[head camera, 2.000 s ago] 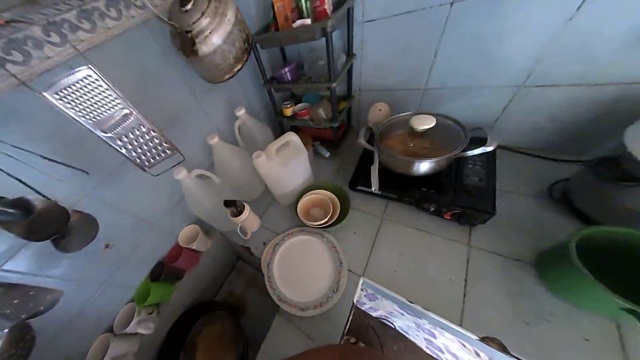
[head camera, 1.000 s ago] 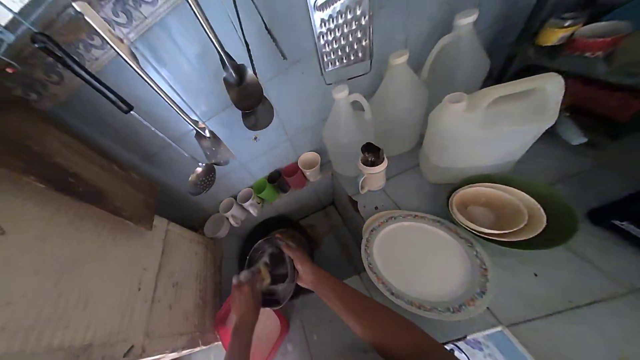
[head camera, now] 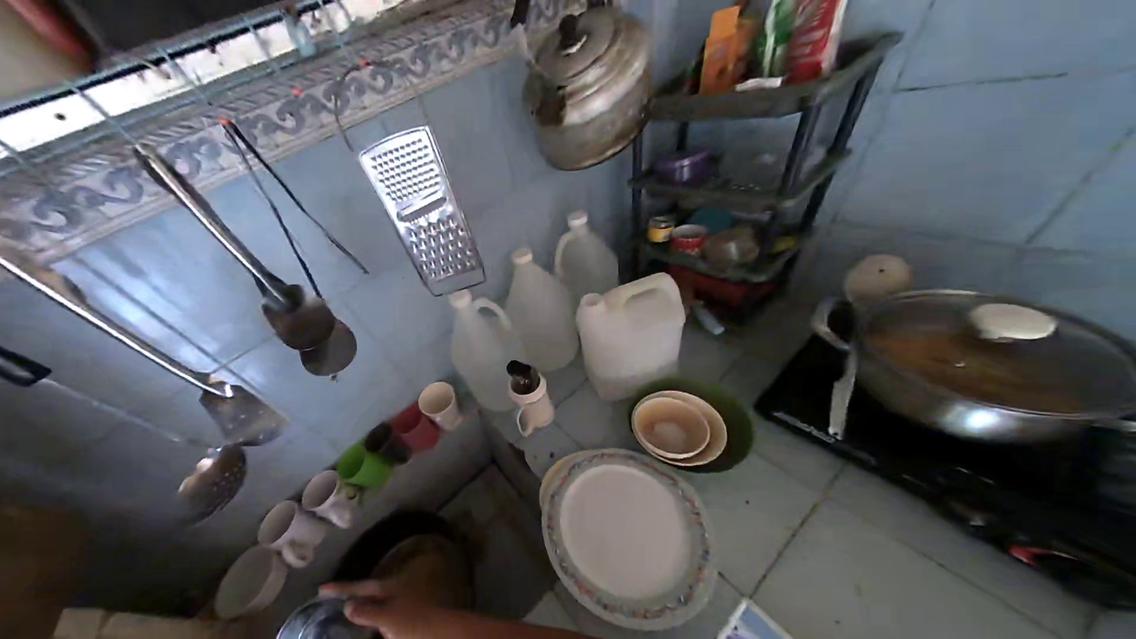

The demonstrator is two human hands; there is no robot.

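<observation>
At the bottom edge, my right hand [head camera: 386, 605] grips the rim of a shiny metal vessel [head camera: 321, 619], which the frame cuts off. Just beyond it is a dark round basin [head camera: 417, 546] in the sunken sink area. My left hand is out of view. Right of my hand, a white oval plate with a patterned rim [head camera: 628, 532] lies on the tiled counter. Two nested cream bowls [head camera: 672, 428] sit in a green bowl [head camera: 735, 426] behind the plate.
Cups and mugs [head camera: 288, 528] line the ledge at left. Plastic jugs [head camera: 630, 333] stand by the wall, below a hanging grater [head camera: 424, 209] and kettle [head camera: 590, 89]. A lidded pan [head camera: 985, 364] sits on a black stove [head camera: 887, 461] at right, near a shelf rack [head camera: 737, 105].
The view has swung over the counter and back. One second ago both hands were at the metal vessel low in the picture; now only my right hand shows, still on it.
</observation>
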